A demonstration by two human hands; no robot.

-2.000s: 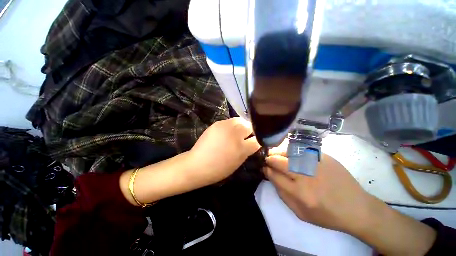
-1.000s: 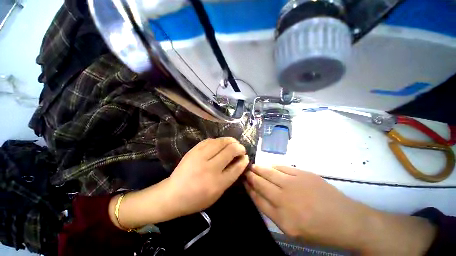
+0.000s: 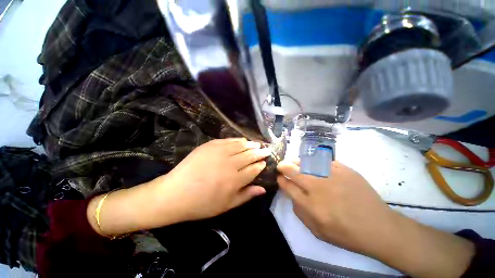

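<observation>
The dark plaid garment (image 3: 125,114) lies in a bulky heap left of the needle area of the white sewing machine (image 3: 309,65). Plain black fabric (image 3: 239,233) runs from it toward the front edge. My left hand (image 3: 206,174) lies flat on the garment, fingertips just left of the presser foot area. My right hand (image 3: 336,206) has its fingertips at the fabric's right edge, beside the blue-grey translucent piece (image 3: 316,157), which covers part of it. Both hands hold the cloth by the foot. The needle is hard to make out behind the curved shiny metal guard (image 3: 217,70).
Scissors with red and orange-yellow handles (image 3: 461,184) lie right of the needle. A grey ribbed knob (image 3: 407,84) sticks out from the machine face. A dark plaid pile (image 3: 19,201) is at lower left. A graduated strip (image 3: 331,271) runs along the front edge.
The view has shifted between frames. My left hand has moved from a pinch at the fabric edge to lying flatter with fingers more spread. My right hand is closer to the blue-grey piece than one second ago.
</observation>
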